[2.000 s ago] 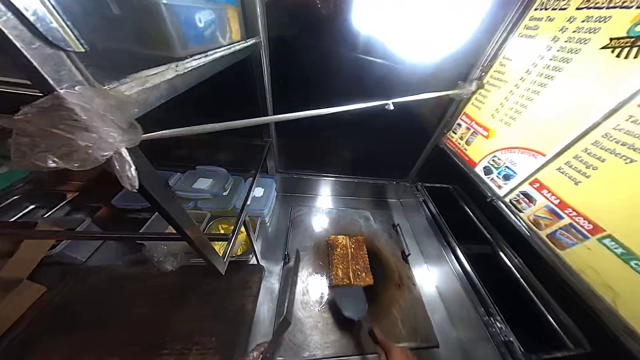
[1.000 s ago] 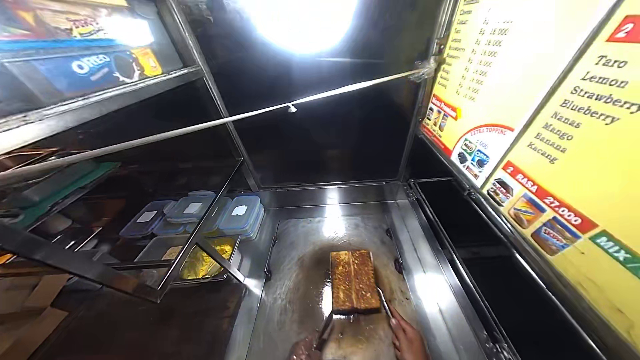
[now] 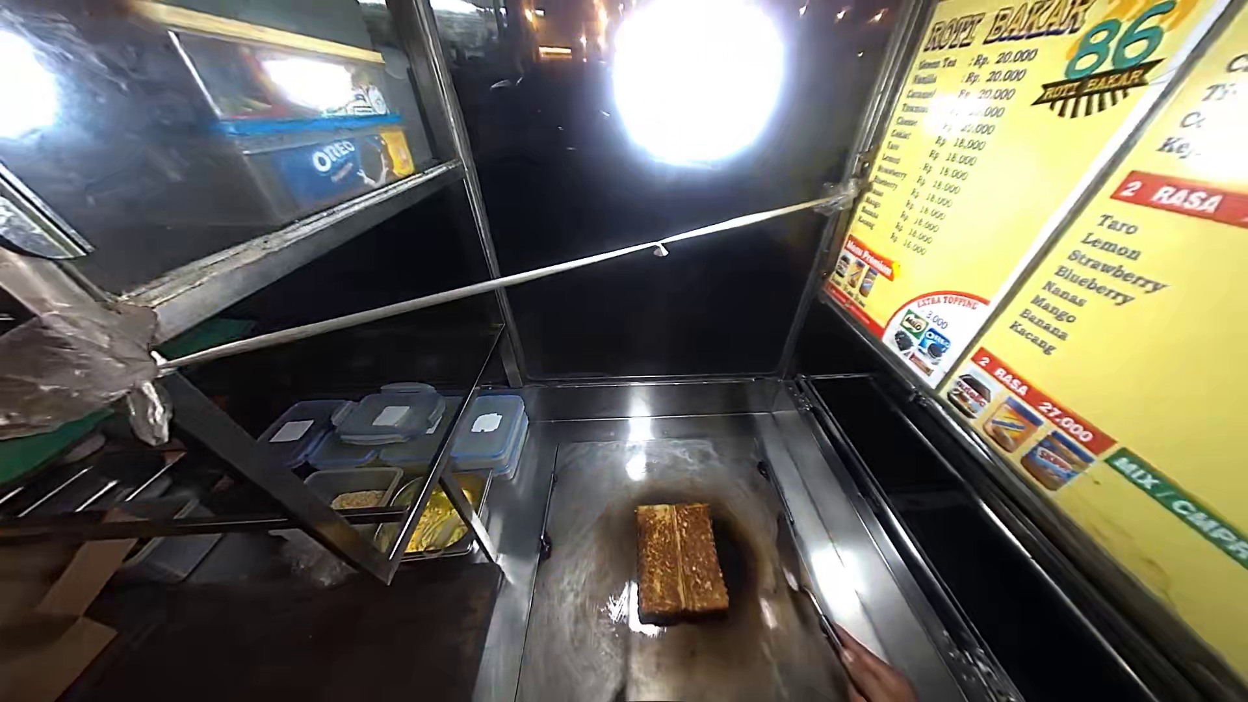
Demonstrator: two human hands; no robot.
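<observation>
Two browned slabs of toasted bread lie side by side on the flat metal griddle, with a darker oily patch around them. At the lower right, my right hand is shut on the handle of a metal spatula; the tool slants up along the griddle's right side, apart from the bread, and its blade is dark and hard to make out. My left hand is out of view. A small dark tip shows at the bottom edge, too little to identify.
Left of the griddle stand lidded plastic containers, a tub with yellow contents and a dark counter. A metal frame bar slants beside them. A white cord crosses above. Yellow menu boards line the right side.
My right hand and its spatula have moved right, away from the bread. My left hand, at the bottom edge a second ago, has left the view. The view has shifted.
</observation>
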